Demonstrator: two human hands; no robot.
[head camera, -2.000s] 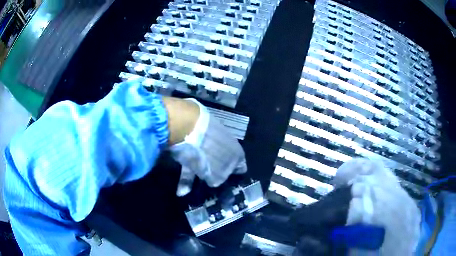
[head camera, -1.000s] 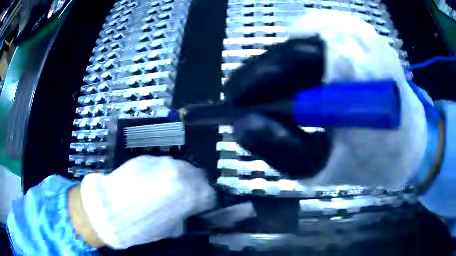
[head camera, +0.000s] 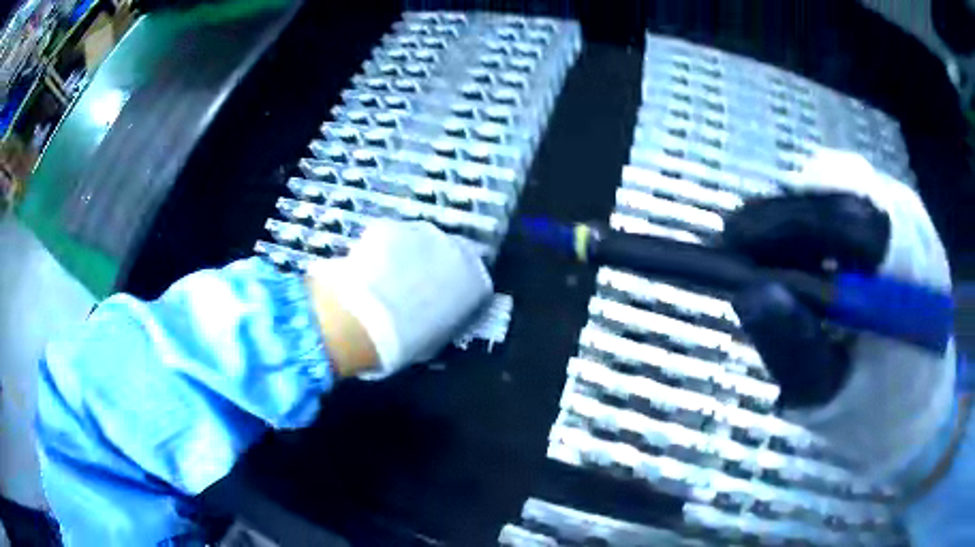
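Note:
My left hand (head camera: 412, 291), in a white glove, is at the front end of the left row of silver heat-sink pieces (head camera: 428, 160). Its fingers cover most of one heat-sink piece (head camera: 489, 324), whose toothed edge shows beside the fingertips. My right hand (head camera: 871, 310), in a white glove with black-covered fingertips, holds a pen-shaped tool (head camera: 663, 254) over the right row. The tool has a blue end, a black body, a yellow ring and a dark blue tip that points left, over the dark gap between the rows.
The right row of heat-sink pieces (head camera: 663, 401) runs under my right hand towards the front edge. The black tray (head camera: 374, 459) lies beneath both rows. A green mat (head camera: 64, 230) shows at the left, with cables and other items at the upper left.
Since one second ago, my left hand has moved up and right to the left row's end. My right hand and the tool have moved right, away from my left hand.

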